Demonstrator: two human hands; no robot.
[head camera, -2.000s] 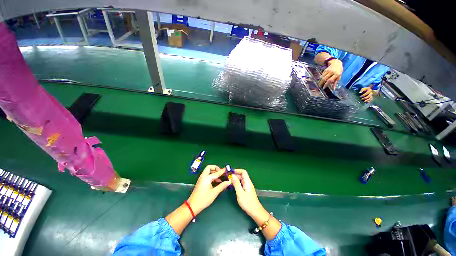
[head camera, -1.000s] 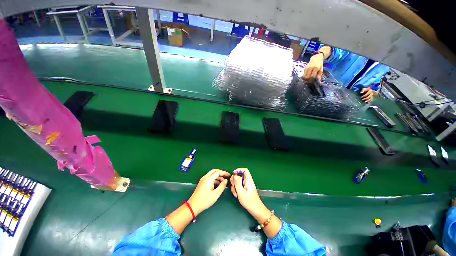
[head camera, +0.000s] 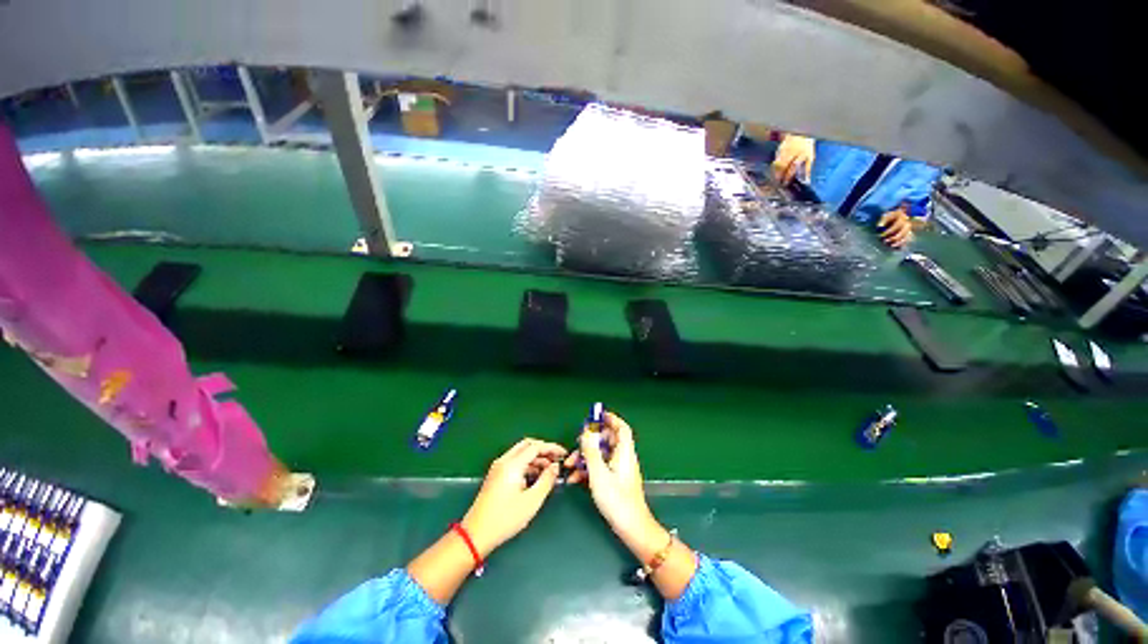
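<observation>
My right hand (head camera: 613, 476) holds a small blue module (head camera: 597, 420) upright between thumb and fingers at the near edge of the belt. Its pale tip points away from me and its lower part is hidden by the fingers. My left hand (head camera: 514, 493) is just left of it, fingertips curled together close to the right fingertips. Whether the left fingertips hold a tiny dark piece cannot be told. Another blue module (head camera: 434, 420) lies on the green belt (head camera: 315, 428), ahead and left of my hands.
A pink-wrapped post (head camera: 139, 365) slants at left above a white foam tray (head camera: 95, 554) of modules. Black slabs (head camera: 544, 330) and more modules (head camera: 877, 427) lie on the belt. Clear trays (head camera: 623, 189) and a person's hands are beyond. A black fan unit (head camera: 1007, 598) and yellow piece (head camera: 942, 542) are at right.
The module in my right hand now stands out above the fingertips. My left fingertips have drawn slightly away from it. Belt items have shifted left. The view has tilted a little.
</observation>
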